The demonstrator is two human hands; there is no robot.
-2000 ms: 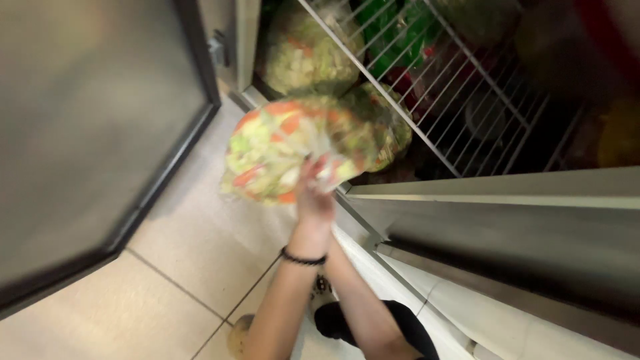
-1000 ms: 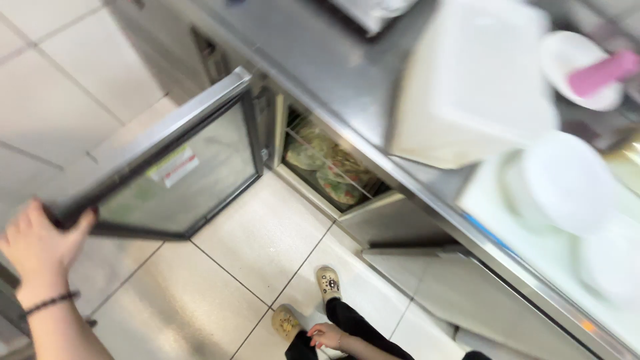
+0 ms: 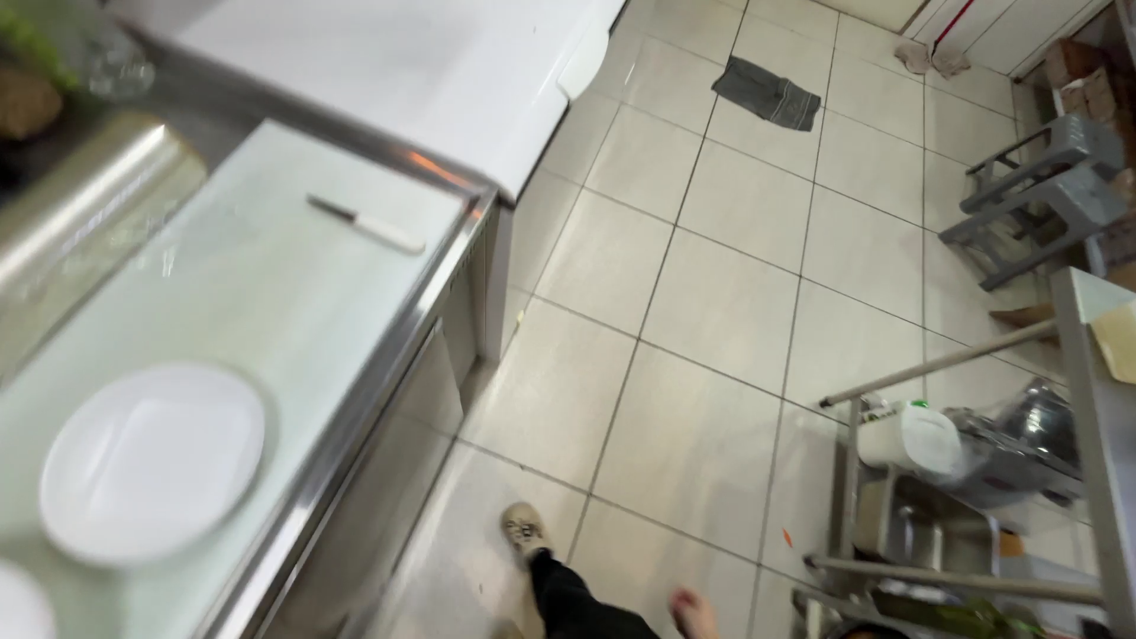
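My right hand (image 3: 692, 614) shows only in part at the bottom edge, blurred, over the tiled floor; its grip is hidden. My left hand is out of view. On the pale work surface (image 3: 266, 257) at left lies a small knife with a white handle (image 3: 388, 232), its dark blade pointing up and left. Below it in the view rests a white round plate (image 3: 153, 463). Part of another white dish (image 3: 19, 603) shows in the bottom left corner. A beige shoe (image 3: 524, 527) and a dark trouser leg are on the floor beside the counter.
The counter's metal edge (image 3: 355, 435) runs diagonally at left, beside a white appliance top (image 3: 399, 71). A dark cloth (image 3: 769, 94) lies on the floor. Grey stools (image 3: 1038, 209) and a metal rack with a steel pan (image 3: 927, 524) stand at right.
My left hand held a bag of cut vegetables at the refrigerator, then the refrigerator door without the bag; it has since left the view. The view has swung along the counter.
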